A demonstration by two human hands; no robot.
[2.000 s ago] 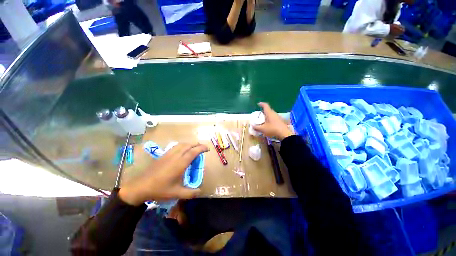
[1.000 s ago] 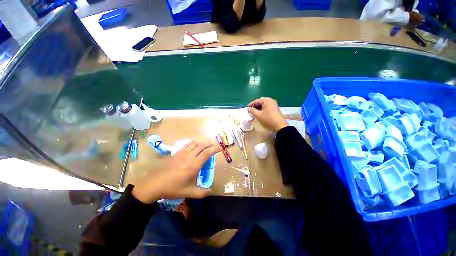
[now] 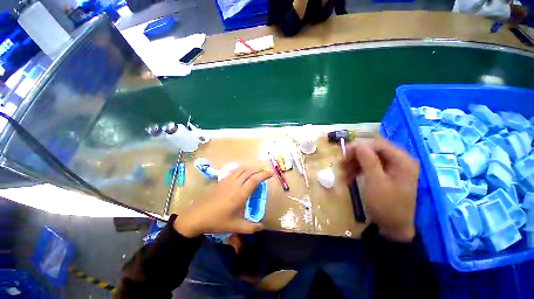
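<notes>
The pale-blue figure lower body lies at the bench's front, its open oval waist [image 3: 256,202] facing up beside my left hand. My left hand [image 3: 219,201] grips it from above, thumb at the near side and fingers over the far side, hiding most of it. A foot-like end [image 3: 205,167] shows beyond my fingers. My right hand [image 3: 383,184] is raised over the bench's right part, fingers curled and blurred; I cannot tell whether it holds anything. The white glue cup [image 3: 308,143] stands at the back, and a small white bottle [image 3: 326,177] is nearer.
A mallet [image 3: 356,201] lies partly behind my right hand. Red [image 3: 281,175] and yellow tools lie mid-bench with thin sticks. The blue crate [image 3: 433,193] of pale blocks is at right. A clear screen [image 3: 88,117], white bottles and turquoise-handled cutters [image 3: 180,174] are at left.
My right hand has left the glue cup and moved right and nearer to me, uncovering the mallet head. My left hand stays on the figure part. The view has shifted.
</notes>
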